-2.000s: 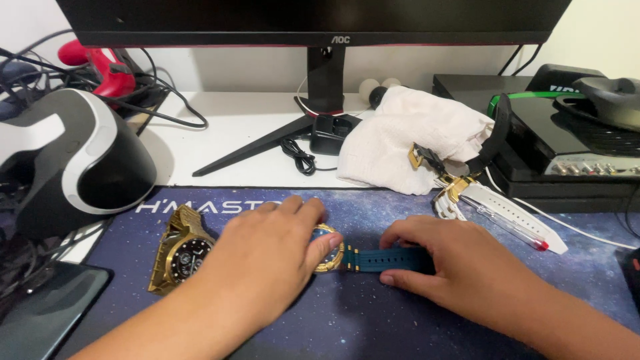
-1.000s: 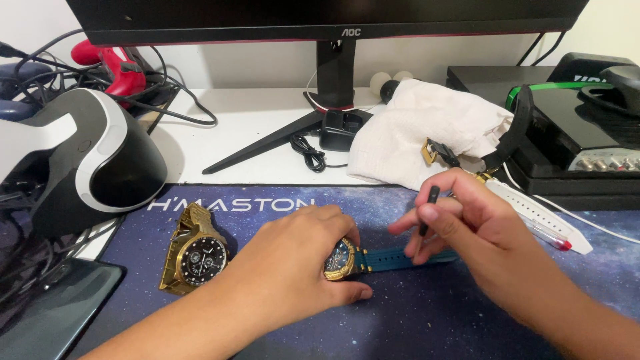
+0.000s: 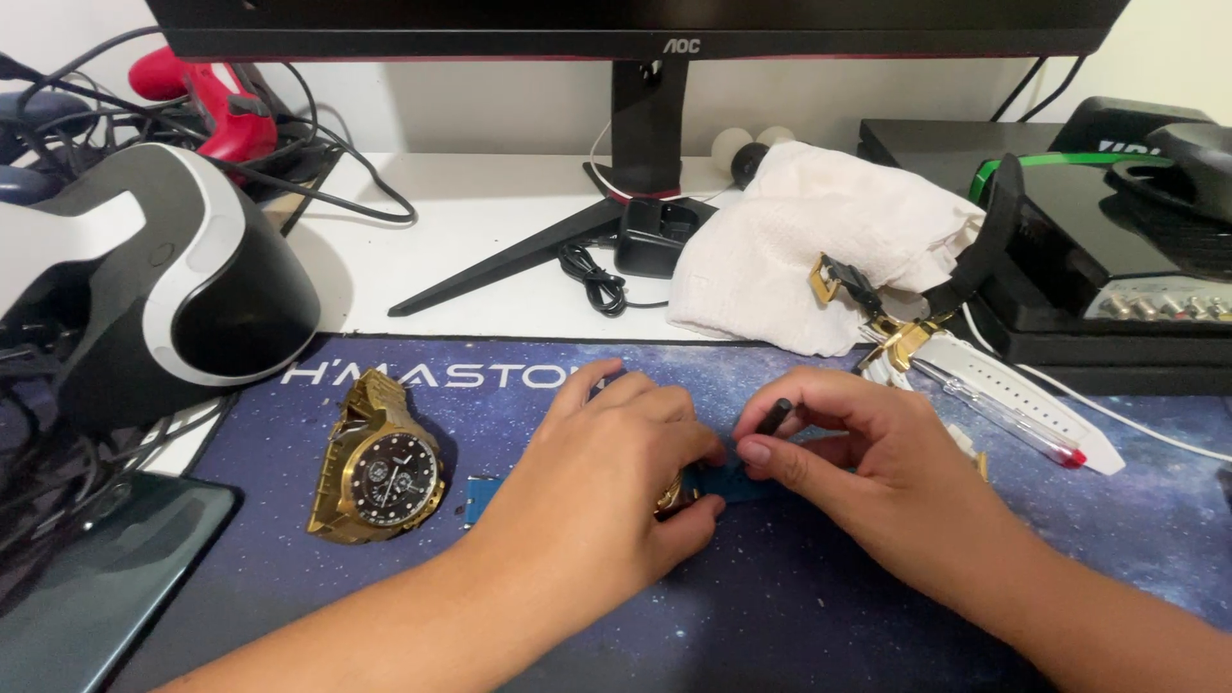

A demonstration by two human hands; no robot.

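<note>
My left hand (image 3: 616, 462) covers and grips a gold-cased wristwatch (image 3: 676, 493) with a blue strap, lying on the desk mat. One end of the blue strap (image 3: 483, 499) sticks out to the left of that hand. Between thumb and fingers, my right hand (image 3: 857, 443) holds a small black tool (image 3: 774, 417), its lower end hidden, above the strap's right part. A gold wristwatch with a black dial (image 3: 390, 478) rests to the left of my hands. A white perforated watch strap (image 3: 1039, 404) and a clear pen with a red end (image 3: 1020, 421) lie at the right.
A black and white headset (image 3: 231, 279) and a dark glass-like device (image 3: 125, 568) occupy the left. Behind the mat (image 3: 337, 616) are a monitor stand (image 3: 647, 135), a black charger (image 3: 654, 236) and a white cloth (image 3: 770, 260). Black electronic boxes (image 3: 1107, 337) stand at the right.
My right hand first lay at the blue strap, then was raised with the black tool, and is now lower and closer to my left hand. My left hand has stayed on the watch.
</note>
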